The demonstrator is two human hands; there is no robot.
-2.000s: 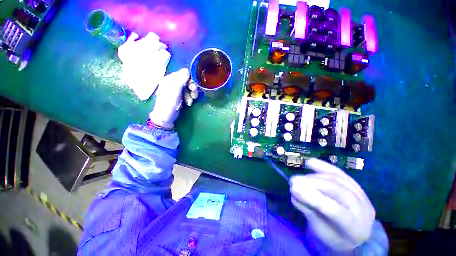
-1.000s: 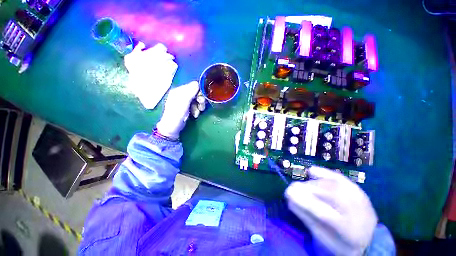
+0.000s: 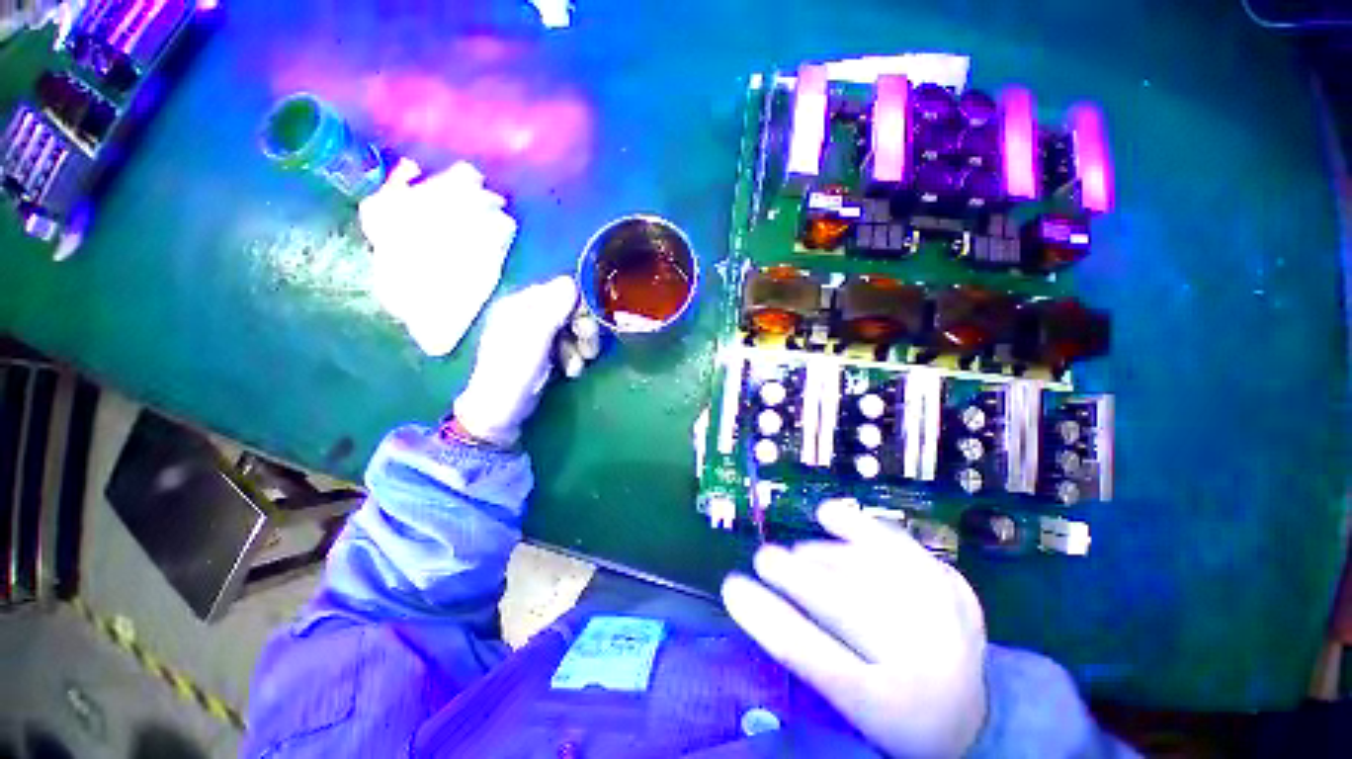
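Observation:
My left hand [image 3: 522, 353], in a white glove, holds the handle of a metal cup [image 3: 638, 276] with amber-brown liquid in it, left of the circuit board. My right hand [image 3: 875, 630], also gloved in white, is at the near edge of the green circuit board [image 3: 756, 245]. A thin coating brush [image 3: 761, 497] extends from the fingers of my right hand over the board's near left corner; its grip is partly hidden. The board carries pink and white heat sinks, orange-brown coils and round pale capacitors.
A white crumpled cloth [image 3: 435, 252] lies left of the cup, with a greenish-blue jar [image 3: 319, 144] behind it. Another circuit board [image 3: 74, 111] is at the far left of the green mat. A metal frame [image 3: 200, 512] stands below the bench at left.
My right hand has moved left along the board's near edge, and the brush now stands more upright. The cup and board sit lower in view than two seconds ago, as the view shifted.

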